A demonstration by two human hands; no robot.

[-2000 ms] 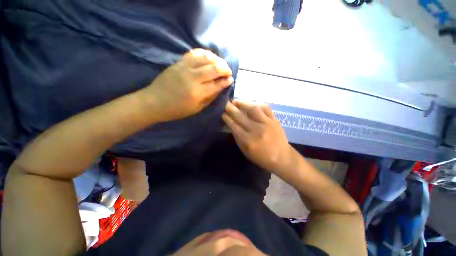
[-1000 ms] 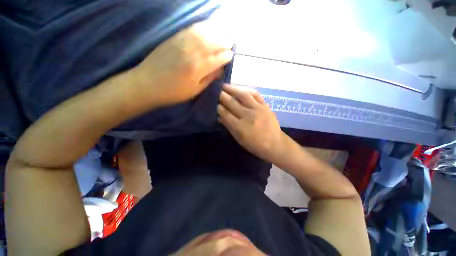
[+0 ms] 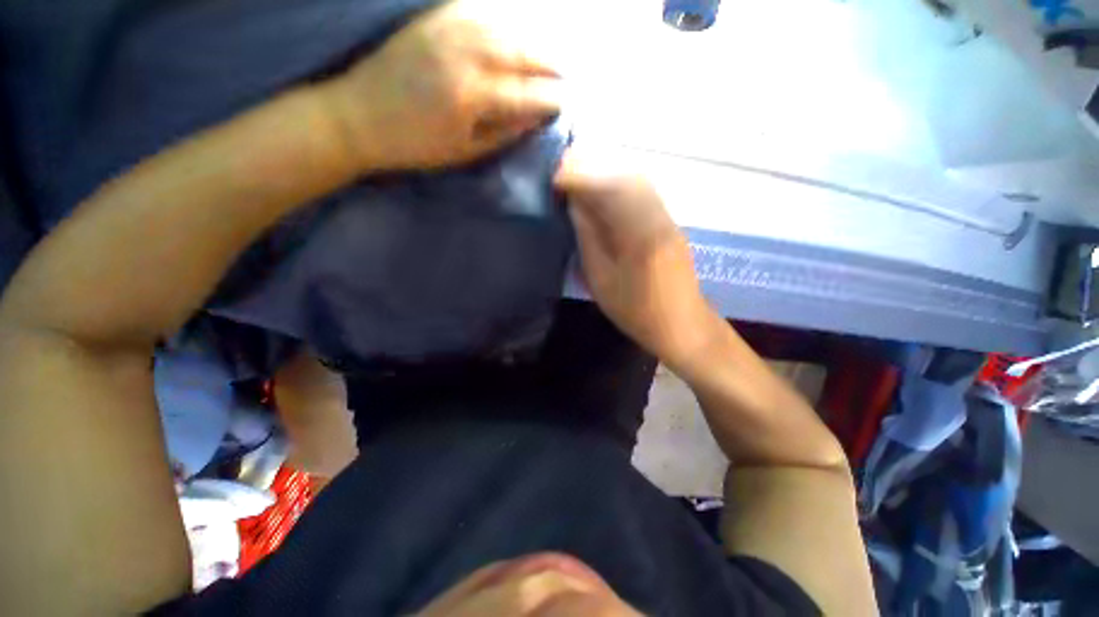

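Observation:
Dark grey fabric lies heaped over the left of the white table and hangs over its front edge toward my lap. My left hand is on the upper part of the fabric, its fingertips closed on the cloth near the right edge. My right hand is slightly blurred and pinches the fabric's right edge just below my left fingertips. A shinier, paler patch of the cloth shows between the two hands. The exact seam under the fingertips is hidden.
White machine table has a printed scale on its grey front edge. A blue-grey cylinder is at the top. Part of the machine shows upper right. Red baskets hold cloth lower left and lower right.
Both hands have moved up, away from my body. The fabric between them has turned, showing a shinier patch, and more cloth bulges over the table's front edge.

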